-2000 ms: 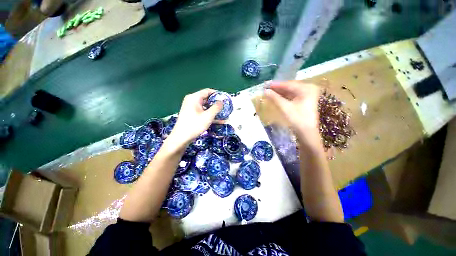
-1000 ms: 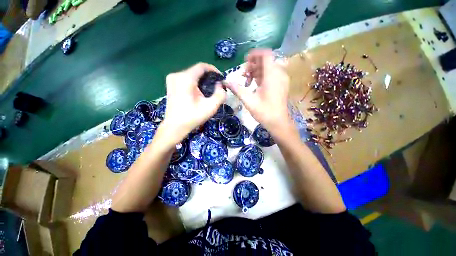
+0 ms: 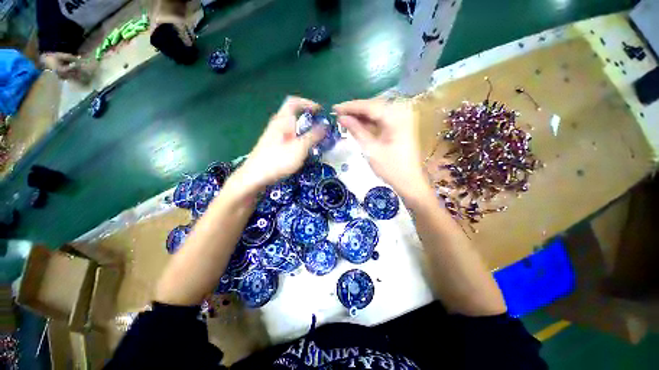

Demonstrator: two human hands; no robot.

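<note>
My left hand [image 3: 278, 148] holds a round blue-white disc [image 3: 315, 128] above the back of the white board [image 3: 394, 267]. My right hand [image 3: 379, 134] is beside it, thumb and fingertips close together near the disc's right edge; whether a small part is between them cannot be told. Many similar discs [image 3: 308, 225] lie heaped under and in front of my left hand, some with thin wires. One disc [image 3: 355, 289] lies apart at the front of the board. A loose pile of small red-brown leaded components [image 3: 490, 150] lies right of my right forearm.
A green conveyor belt [image 3: 253, 94] crosses behind, carrying discs and black cylinders [image 3: 45, 177]. A pale post [image 3: 428, 47] stands behind my right hand. Cardboard trays [image 3: 58, 282] are at left, a blue bin [image 3: 536, 278] at lower right. A person's hands and green parts [image 3: 123, 36] are at upper left.
The disc in my left hand has turned from its dark side to its patterned side. My right hand has drawn slightly away from it. Discs have moved on the belt, and a person's hands have appeared opposite.
</note>
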